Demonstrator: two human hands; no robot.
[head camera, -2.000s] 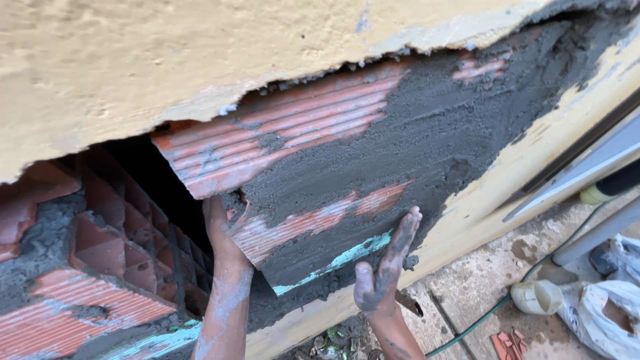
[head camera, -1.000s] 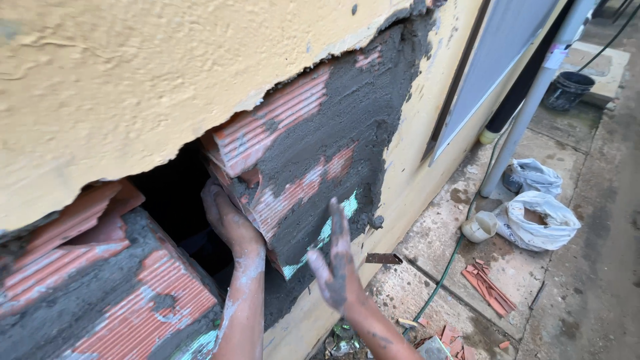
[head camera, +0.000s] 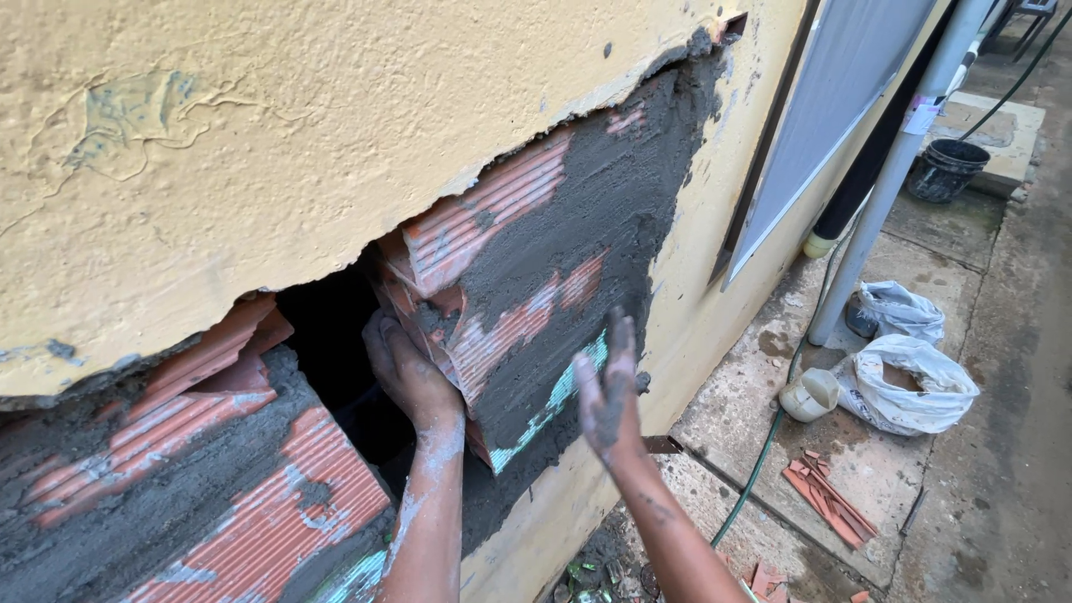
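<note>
My left hand reaches into the dark hole in the wall, its fingers against the side of the hollow clay bricks on the right; some fingertips are hidden. Spread and smeared with mortar, my right hand is in front of the grey wet mortar that partly covers those bricks, near a turquoise-painted strip. Whether it touches the surface I cannot tell. Left of the hole, more ribbed clay bricks sit between bands of mortar.
Yellow plaster with a broken edge surrounds the opening. On the paving to the right are a green hose, a grey pipe, an open white sack, a plastic container, clay brick fragments and a black bucket.
The view has swung to show more of the ground at right. My left hand stays at the bricks' side by the hole; my right hand stays spread near the mortared face.
</note>
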